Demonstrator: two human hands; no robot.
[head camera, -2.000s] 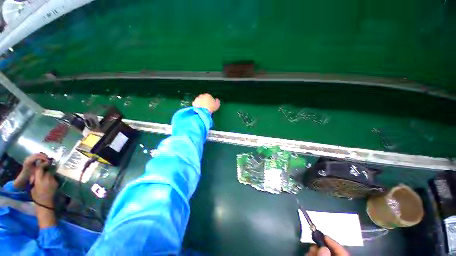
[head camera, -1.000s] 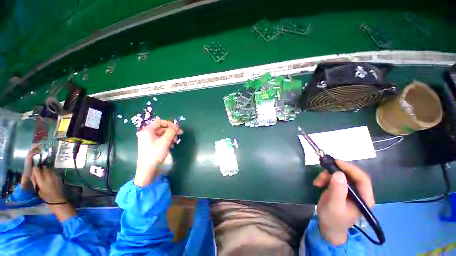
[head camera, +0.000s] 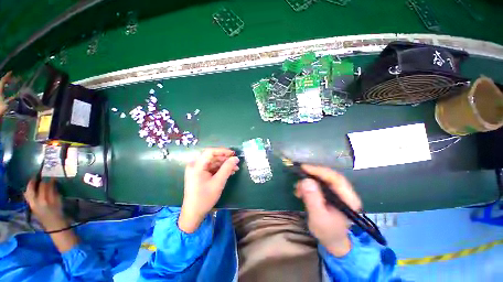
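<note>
A green and silver-white circuit board (head camera: 257, 160) lies flat on the dark green mat in front of me. My left hand (head camera: 208, 179) is just left of the board, thumb and fingertips pinched together beside its upper left edge; what they pinch is too small to make out clearly. My right hand (head camera: 329, 204) holds the soldering iron (head camera: 337, 204) by its black handle, its tip pointing up and left to the right of the board's upper corner. The tip is blurred, and it does not visibly touch the board.
A heap of wired connectors (head camera: 157, 125) lies at left. A board stack (head camera: 306, 91) lies at back centre, beside a black fan (head camera: 412, 80) and a tan cylinder (head camera: 470, 108). A white sheet (head camera: 389, 146) is at right. A black soldering station (head camera: 74, 114) and another worker's hand (head camera: 48, 202) are at left.
My left hand has come from the belt to the connector heap, then right to the board. My right hand has moved the iron left from the white sheet towards the board.
</note>
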